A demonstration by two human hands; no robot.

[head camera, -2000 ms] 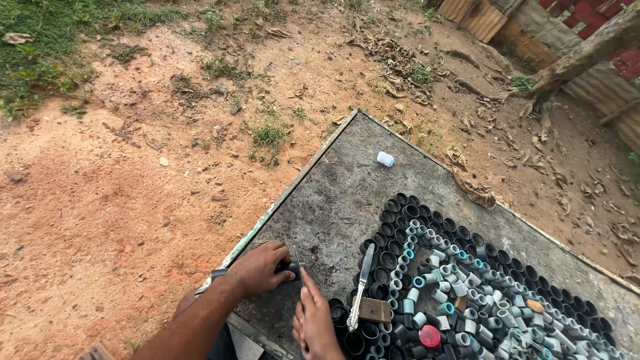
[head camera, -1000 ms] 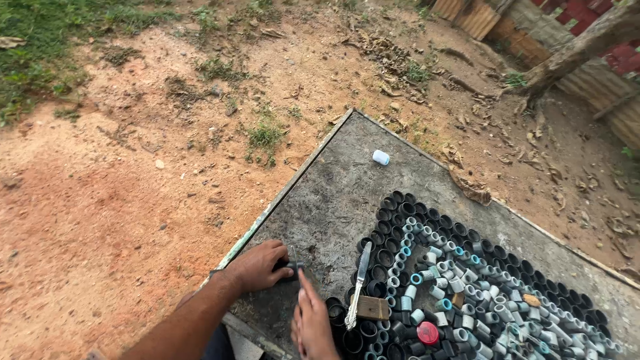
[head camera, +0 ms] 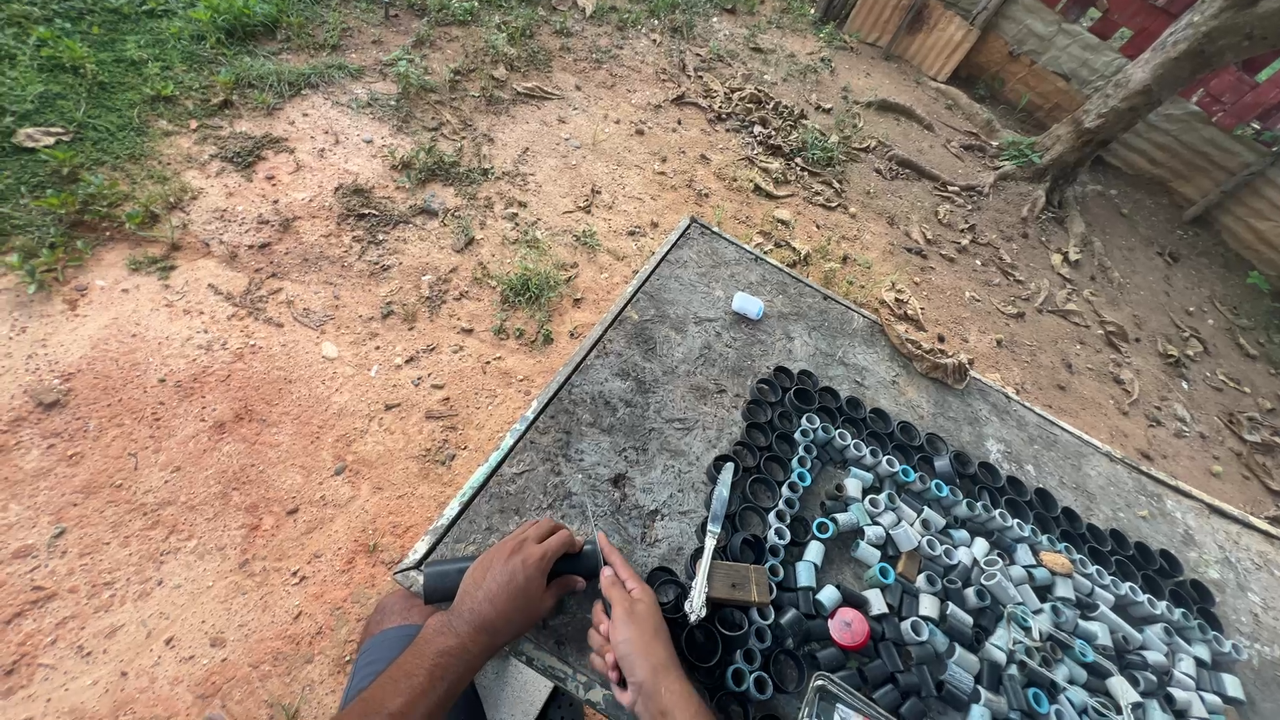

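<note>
My left hand [head camera: 515, 580] grips a black plastic pipe [head camera: 445, 580] that lies across the near left edge of the weathered table [head camera: 630, 400]. In my right hand [head camera: 635, 630] is a thin-bladed knife [head camera: 594, 525], its blade at the pipe's right end and its handle mostly hidden by my fingers. To the right, a table knife with an ornate silver handle [head camera: 706, 560] rests partly on a small wooden block [head camera: 738, 583]. Black pipe rings [head camera: 757, 490] stand in rows there, beside grey and light blue pipe pieces [head camera: 930, 550].
A white cylindrical piece [head camera: 747, 305] lies near the table's far corner. Among the pipe pieces are a red cap [head camera: 849, 628] and, at the near edge, a clear container [head camera: 840, 700]. Beyond the table are bare dirt, dry leaves and a tree trunk [head camera: 1120, 100].
More of the black pipe shows left of my left hand than before, and the thin blade is now visible at its right end. The ornate knife and wooden block have stayed in place.
</note>
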